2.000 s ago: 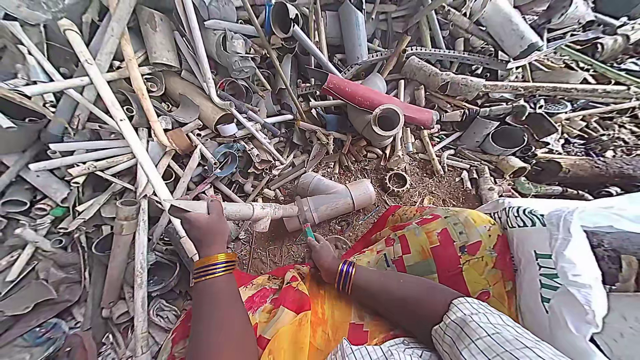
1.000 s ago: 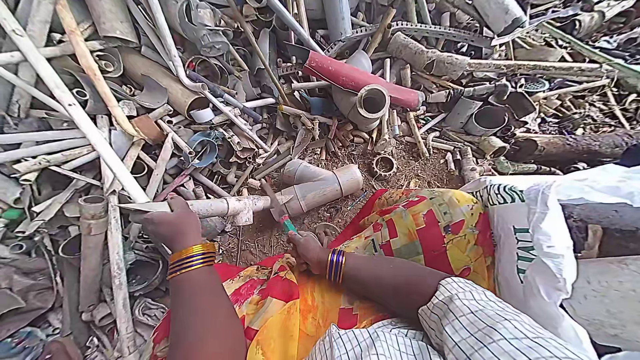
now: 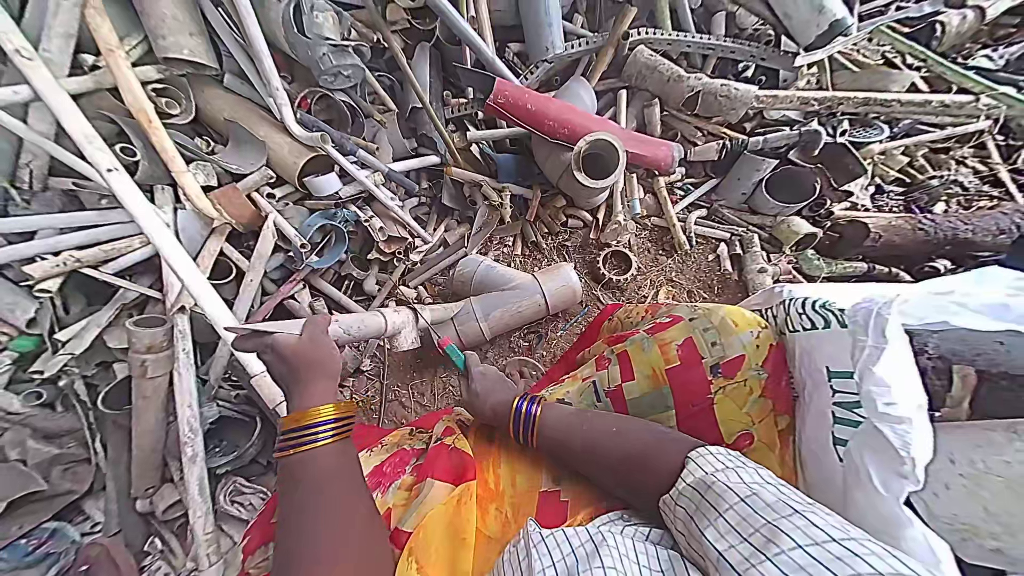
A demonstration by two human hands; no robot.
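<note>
My left hand [image 3: 300, 360] grips the near end of a dirty white plastic pipe with a tee fitting [image 3: 364, 324]. The pipe's far end lies against a grey plastic pipe branch fitting [image 3: 512, 308] on the soil. My right hand [image 3: 488, 388] is closed on the green and red handle of a hand tool [image 3: 452, 352]; its thin dark blade reaches up to the pipe beside the tee. The blade's exact kind cannot be told.
Scrap plastic pipes [image 3: 136, 200] are heaped on the left and ahead. A red pipe [image 3: 584, 124] and a grey elbow fitting [image 3: 596, 168] lie beyond my hands. A white woven sack [image 3: 864, 384] bearing print stands at the right, by the patterned cloth on my lap [image 3: 680, 376].
The tool's blade, raised and plainly visible beside the tee one second ago, now shows only as a thin line there. My left hand still holds the pipe.
</note>
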